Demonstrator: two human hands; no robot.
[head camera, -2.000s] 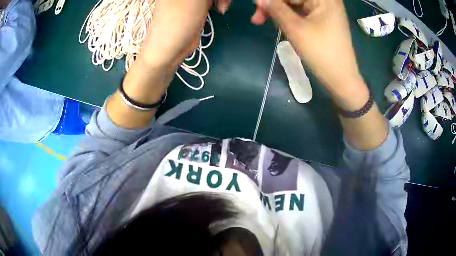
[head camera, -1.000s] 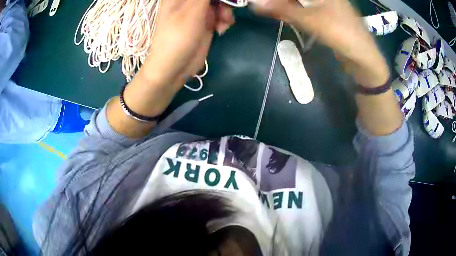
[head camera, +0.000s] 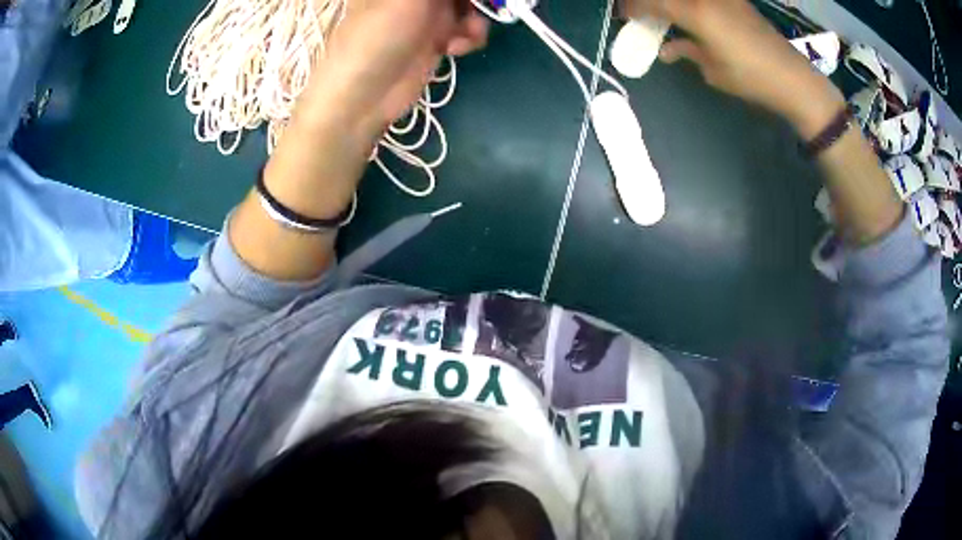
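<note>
My left hand, at the top edge and partly cut off, holds a white shoe upper with a blue inside. Thin pale cord runs from the upper down to a flat white sole piece lying beside the table seam. My right hand, further right, has its fingers on another white sole piece near the top edge. A large heap of pale cord loops lies left, partly behind my left forearm.
Many white shoe uppers with navy and red accents are heaped at the right, partly behind my right forearm. Small pale strips lie at upper left. Another person's light-blue sleeve is at the left edge. A grey hoodie drawstring lies over the table edge.
My right hand has moved right, away from the upper, and is now at a sole piece near the top. The cord from the upper now hangs in plain view.
</note>
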